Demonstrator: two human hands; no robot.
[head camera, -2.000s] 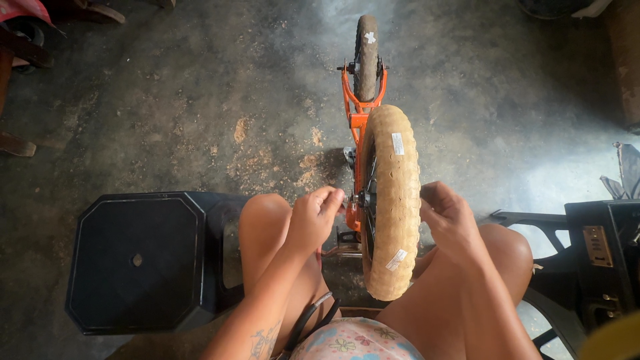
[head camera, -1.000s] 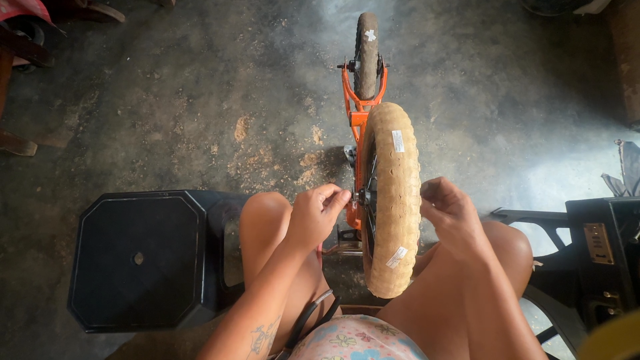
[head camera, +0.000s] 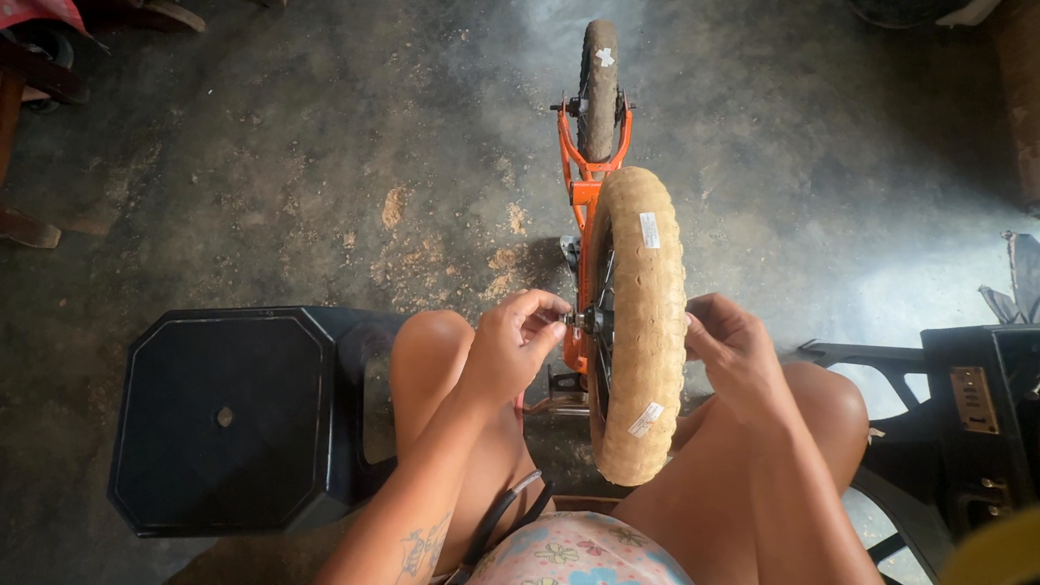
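A small bicycle with an orange frame (head camera: 586, 193) stands upside down or tipped between my knees; which of the two I cannot tell. Its near wheel has a tan knobby tire (head camera: 646, 325) with white stickers. Thumb and fingers of my left hand (head camera: 520, 337) pinch the end of the axle (head camera: 578, 320) left of the hub. On the tire's other side is my right hand (head camera: 727, 345), its fingertips behind the tire edge, so what they touch is hidden. The far wheel (head camera: 600, 89) has a worn gray-brown tire. A black-handled tool (head camera: 505, 508) lies at my lap.
A black plastic stool (head camera: 223, 422) is at my left. Another black plastic stool (head camera: 886, 357) stands at my right, with a black case (head camera: 975, 406) with metal latches on it. Crumbly debris (head camera: 394, 207) is scattered on the concrete floor. Wooden furniture legs (head camera: 28, 227) are at the far left.
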